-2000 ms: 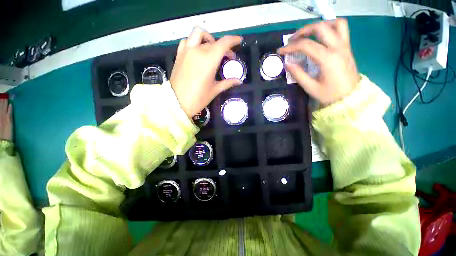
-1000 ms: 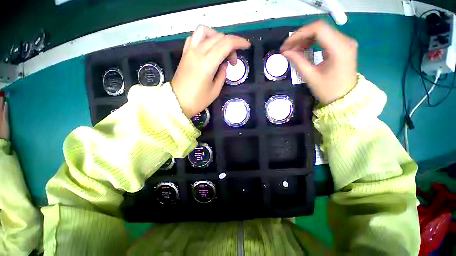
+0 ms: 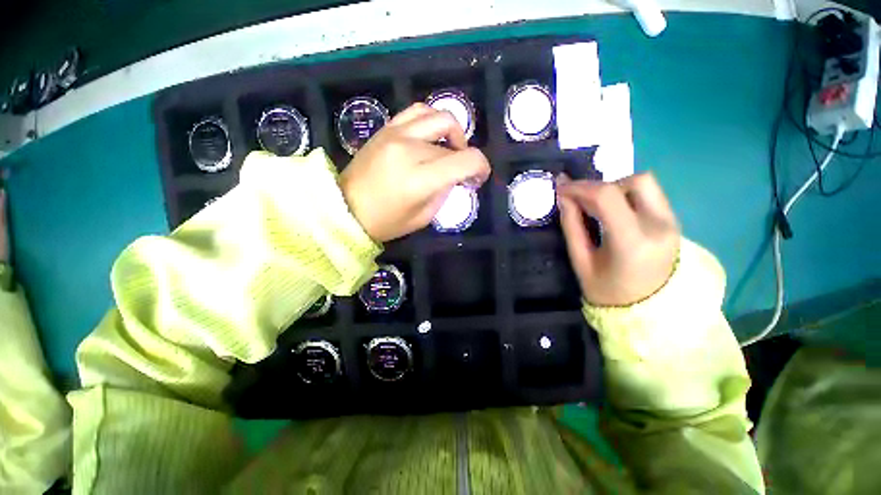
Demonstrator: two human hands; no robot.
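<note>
A black foam tray with square pockets lies on the teal mat. Round smartwatches sit in many pockets. The two rightmost columns hold white-lit watches in the upper two rows, such as the top right one; the pockets below them are empty. Watches further left show dark dials. My left hand is over the tray, its fingertips bunched between the two white watches of the fourth column. My right hand has its fingertips at the right rim of the second-row right watch. No watch is lifted.
White labels lie at the tray's upper right corner. A white power strip with dark and white cables is at the right. A white bench edge runs behind the tray. Another person's sleeve shows at the left edge.
Both hands have moved down from the top-row white watches to the second row. More of the top row and the white labels shows now. The tray appears slightly higher and further left in view.
</note>
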